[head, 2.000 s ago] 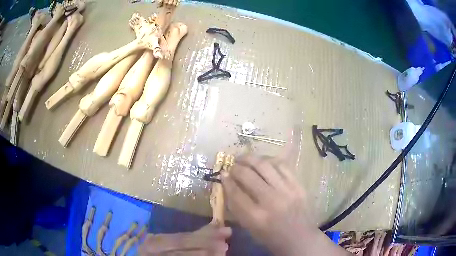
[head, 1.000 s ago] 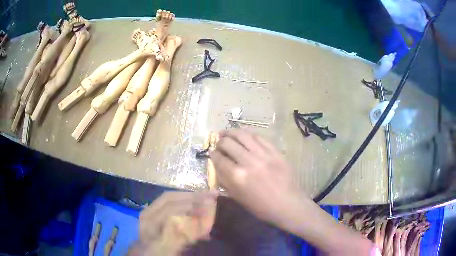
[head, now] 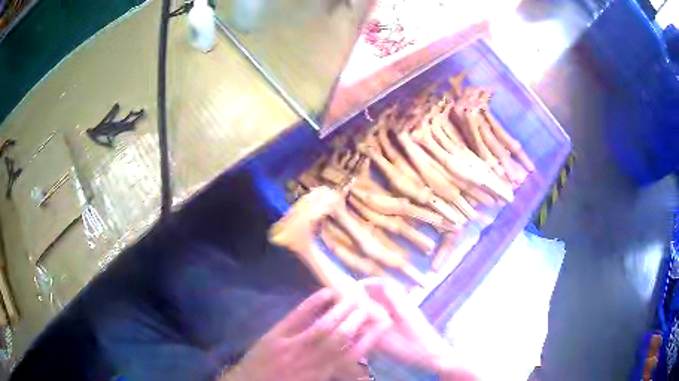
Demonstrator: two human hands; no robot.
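My left hand (head: 316, 335) and my right hand (head: 398, 324) are close together at the bottom centre, blurred. Their fingers overlap around the lower end of a tan figure leg (head: 309, 249). Its wider end points up and left, in front of the crate's near corner; I cannot make out a strap on it. The blue parts crate (head: 547, 119) lies beyond my hands, with many tan legs (head: 417, 175) laid side by side in it.
The tan bench (head: 223, 123) is at the left, with dark straps (head: 115, 126), pale sticks (head: 54, 187) and a white bottle (head: 201, 26). A black cable (head: 162, 97) crosses it. A clear-sided box (head: 327, 123) overhangs the crate. A white sheet (head: 514, 305) lies at the lower right.
The view has swung right from the bench to the crate. My hands and the held leg are now away from the bench, near the crate. The leg heap has left the picture.
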